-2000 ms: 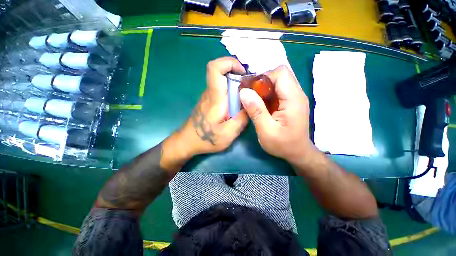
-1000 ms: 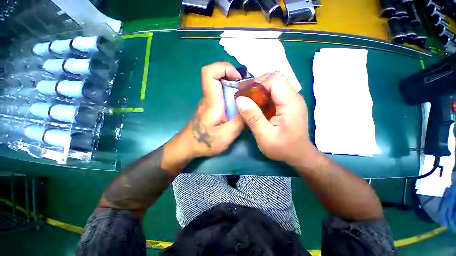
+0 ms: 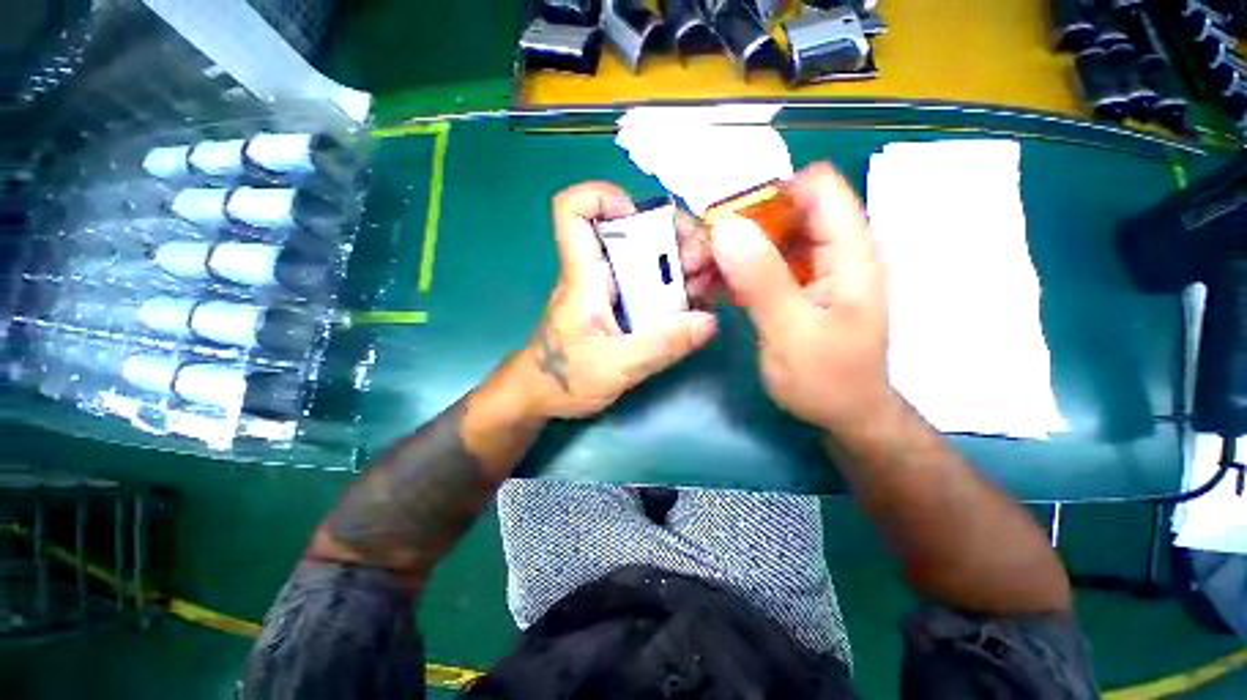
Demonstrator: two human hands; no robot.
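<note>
A palm-sized housing shell (image 3: 643,265) with a pale silver face and a small dark slot is held in my left hand (image 3: 598,301), thumb at its lower edge and fingers around its left and far sides. Its slotted face is turned up. My right hand (image 3: 821,308) pinches a translucent orange-brown scraper (image 3: 774,226) between thumb and fingers, just right of the shell. The scraper looks apart from the shell. Some right-hand fingertips are near the shell's right edge; whether they touch it I cannot tell.
A clear blister tray (image 3: 322,397) with rows of pale housings is at left. White sheets (image 3: 957,287) lie on the green mat (image 3: 479,342), another (image 3: 718,153) behind my hands. Loose housings (image 3: 829,47) lie on the yellow-orange board (image 3: 944,62). A black heat gun (image 3: 1190,233) is at right.
The scraper has come away from the shell to the right with my right hand. The shell has turned so its slotted face shows. The whole view has shifted slightly.
</note>
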